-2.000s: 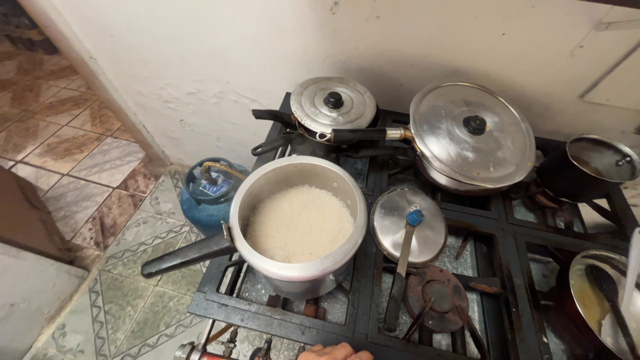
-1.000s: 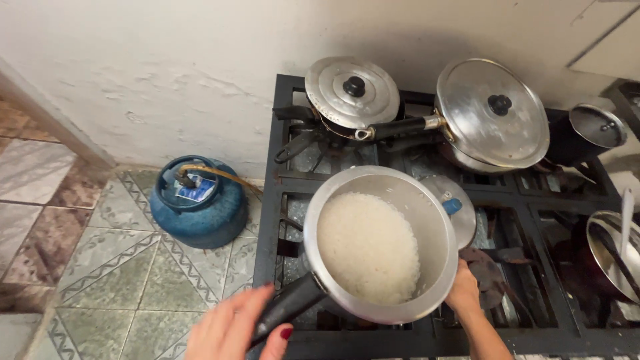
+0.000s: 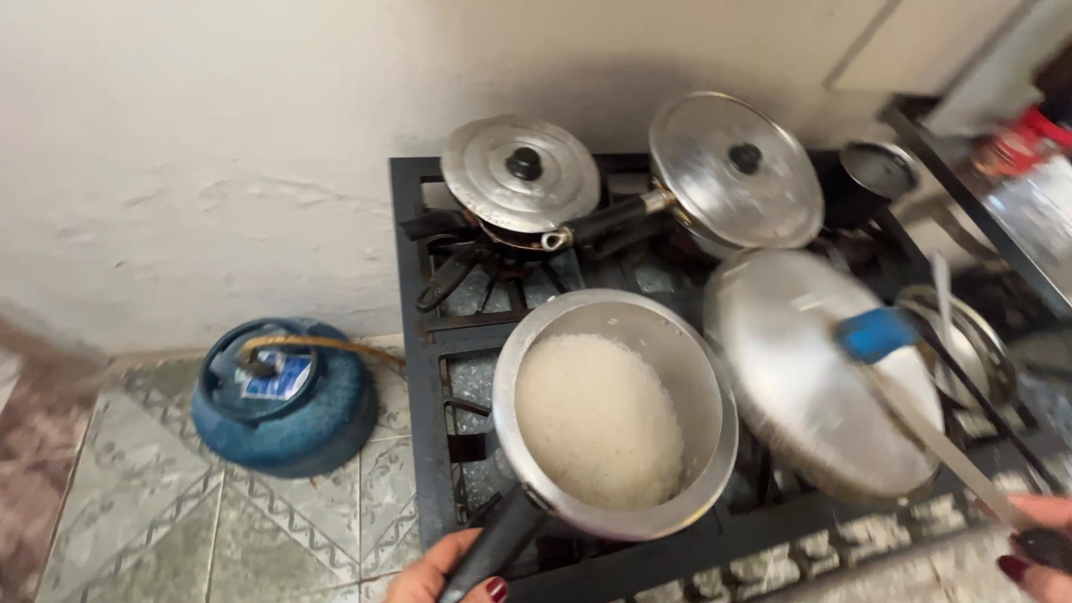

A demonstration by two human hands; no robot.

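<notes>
My left hand (image 3: 448, 569) grips the black handle (image 3: 498, 544) of an aluminium pressure cooker pot (image 3: 724, 435). White rice (image 3: 599, 419) lies in the pot, which stands without a lid at the front left of the stove. At the lower right, my right hand (image 3: 1034, 540) holds the handle end of a pressure cooker lid (image 3: 804, 377), with a flat metal arm and a blue knob (image 3: 875, 335). The lid is tilted and blurred, just right of the pot's rim.
On the black gas stove (image 3: 410, 352) stand a lidded pan (image 3: 519, 176), a larger lidded pan (image 3: 737, 167), a dark pot (image 3: 875, 176) and a pan with a spoon (image 3: 988, 352). A blue gas cylinder (image 3: 285, 419) with a hose stands on the tiled floor, left.
The lid, lying on the stove before, is now raised in my right hand, which was beside the pot. My left hand has closed around the pot's handle.
</notes>
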